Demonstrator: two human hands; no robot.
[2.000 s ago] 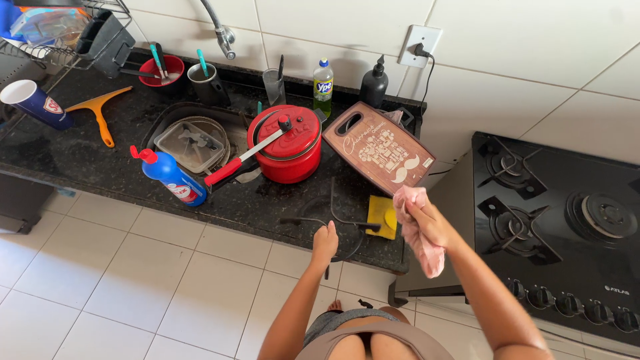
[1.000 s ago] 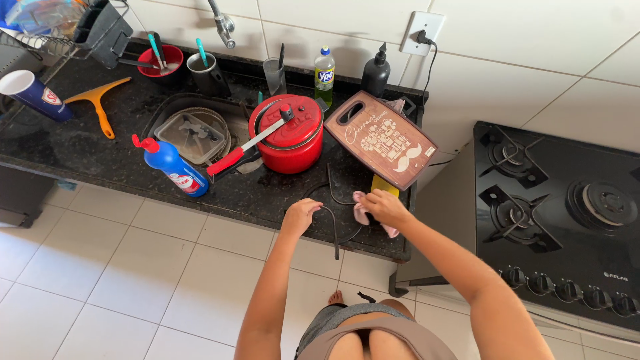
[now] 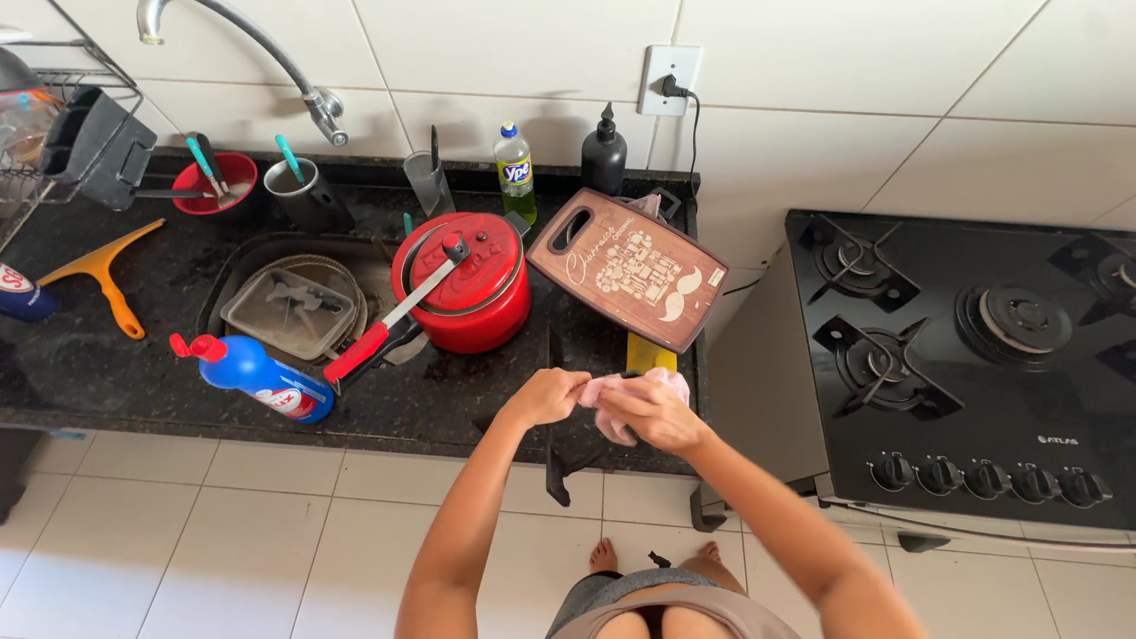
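Observation:
My left hand (image 3: 550, 397) is closed on a black metal stove grate (image 3: 558, 475), held over the front edge of the dark granite counter. My right hand (image 3: 658, 413) holds a pink cloth (image 3: 614, 428) around a bar of the same grate, close beside my left hand. Parts of the grate are hidden behind my fingers and the cloth. Just beyond my right hand, a yellow sponge or cloth (image 3: 650, 353) lies partly under a wooden cutting board (image 3: 632, 271). A red pressure cooker (image 3: 470, 293) stands to the left of the board.
A blue bottle (image 3: 271, 382) with its red cap flipped up stands near the counter's front edge. Behind it is the sink with a plastic container (image 3: 288, 311). An orange squeegee (image 3: 111, 271) lies at left. The black gas stove (image 3: 923, 444) stands right, beyond a gap.
The pink cloth, hanging from my right hand away from the grate two seconds ago, is now wrapped on a grate bar. My hands have come closer together, and the grate has turned.

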